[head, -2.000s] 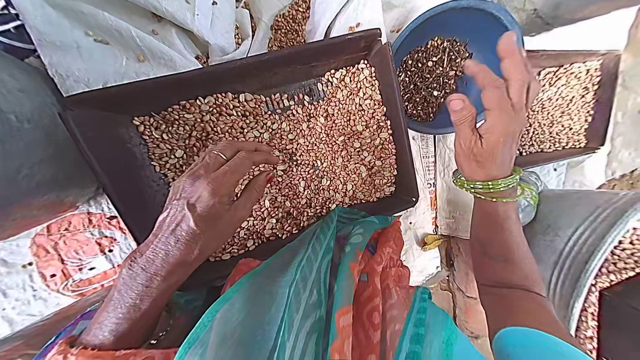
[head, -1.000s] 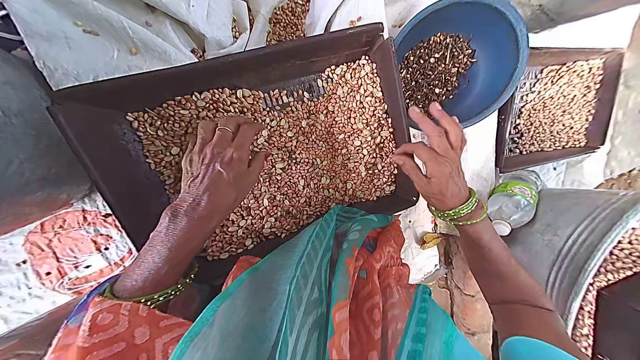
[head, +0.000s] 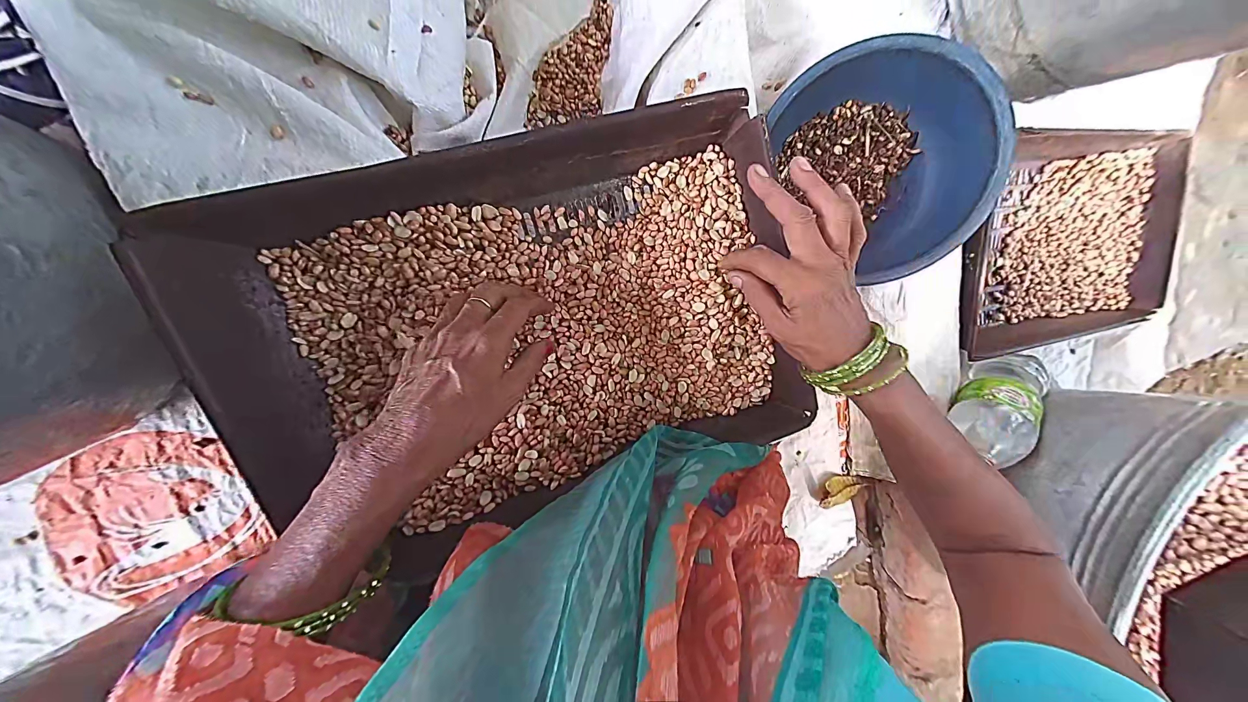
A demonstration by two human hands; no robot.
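Note:
A dark rectangular metal tray (head: 195, 331) lies tilted across my lap, with a layer of reddish-brown and pale shelled peanuts or beans (head: 624, 322) in it. My left hand (head: 468, 361) rests on them left of the middle, fingers bent down into the layer; whether it grips any is hidden. At the tray's right side, my right hand (head: 814, 263) has its fingers spread, thumb and index at the edge of the layer; I cannot tell whether a seed is between them. Behind that hand stands a blue plastic bowl (head: 960, 146) with dark debris and discarded seeds in it.
A smaller tray of paler seeds (head: 1170, 224) lies at the right. Below it are a clear plastic bottle (head: 999, 409) and a grey metal bucket (head: 1102, 478) holding more seeds. White sacking (head: 263, 97) with scattered seeds spreads beyond the big tray.
My right hand has come down from over the blue bowl to the tray's right side, and its fingers now reach over the seeds. My left hand has stayed on the seeds, shifting slightly.

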